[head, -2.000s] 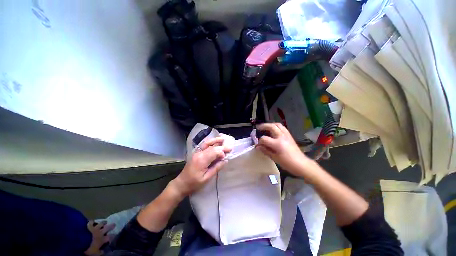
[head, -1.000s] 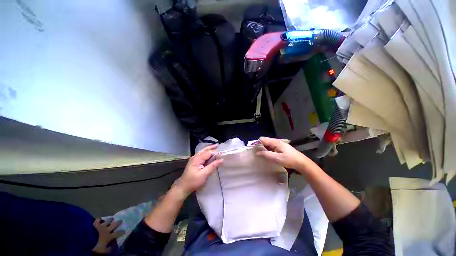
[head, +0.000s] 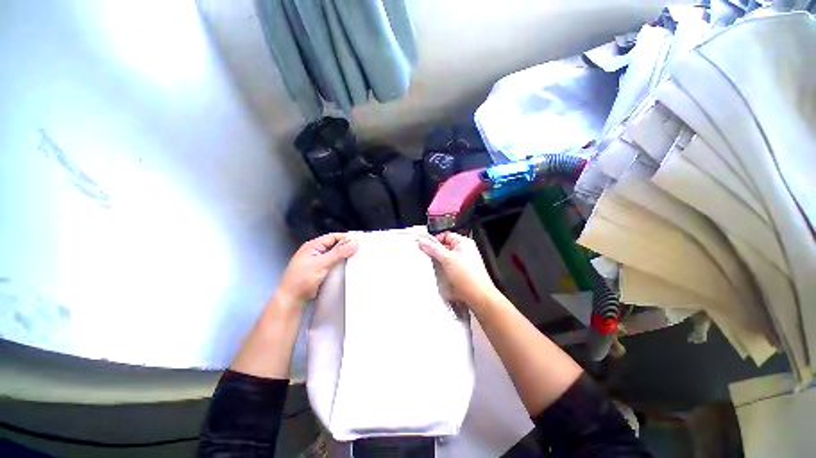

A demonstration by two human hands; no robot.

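Note:
An off-white sewn cover piece point(head: 403, 340) hangs upright in front of me, with a stitched seam line down its left part. My left hand point(head: 319, 262) pinches its top left corner. My right hand point(head: 452, 259) pinches its top right corner. The top edge is stretched between the hands. A dark patch shows just under the cover's bottom edge. A further pale piece point(head: 497, 394) shows behind its lower right side.
Fanned off-white panels point(head: 707, 233) stand at the right. A red and blue power tool point(head: 458, 195) with a corrugated hose lies just beyond my right hand. Black bags point(head: 380, 192), a grey-green curtain point(head: 344, 49) and a clear plastic bag point(head: 546, 107) are behind. A large white surface point(head: 134, 206) fills the left.
The view has tilted up, showing the curtain. The cover is raised and now held flat by both top corners, its top edge no longer bunched. The other person's hand has left the view.

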